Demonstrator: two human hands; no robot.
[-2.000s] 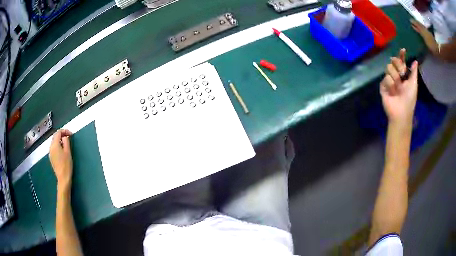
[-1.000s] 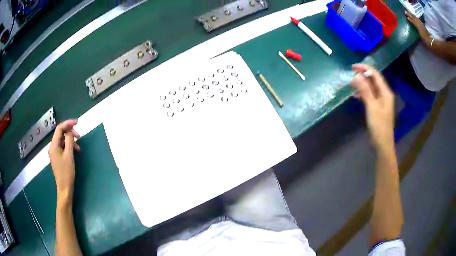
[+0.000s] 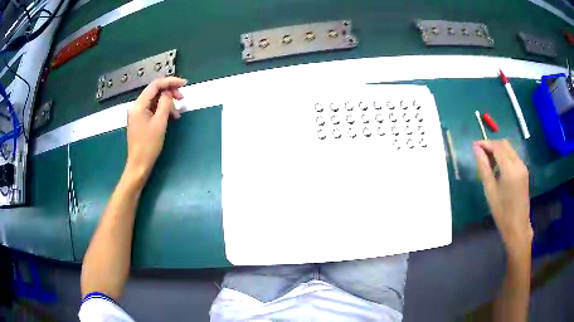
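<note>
A white tray (image 3: 333, 201) lies on the green bench in front of me, with rows of small round parts (image 3: 379, 118) in its upper right area. My left hand (image 3: 150, 122) is left of the tray, fingers loosely curled near a grey fixture (image 3: 137, 74); I see nothing clear in it. My right hand (image 3: 503, 182) is right of the tray, bare, fingertips at the lower end of a thin cotton swab (image 3: 481, 124); whether it touches or holds anything I cannot tell. A brownish stick (image 3: 452, 154) lies between tray and right hand.
More grey fixtures (image 3: 299, 40) stand along the line behind the tray, with a red-brown fixture (image 3: 76, 47) at the left. A small red cap (image 3: 490, 122), a marker pen (image 3: 515, 105) and a blue bin (image 3: 557, 113) are at the right. Machine frame and cables stand far left.
The view has turned, so the tray sits straighter and further right. My right hand has come in from beyond the bench edge to beside the swab. The other person is out of view.
</note>
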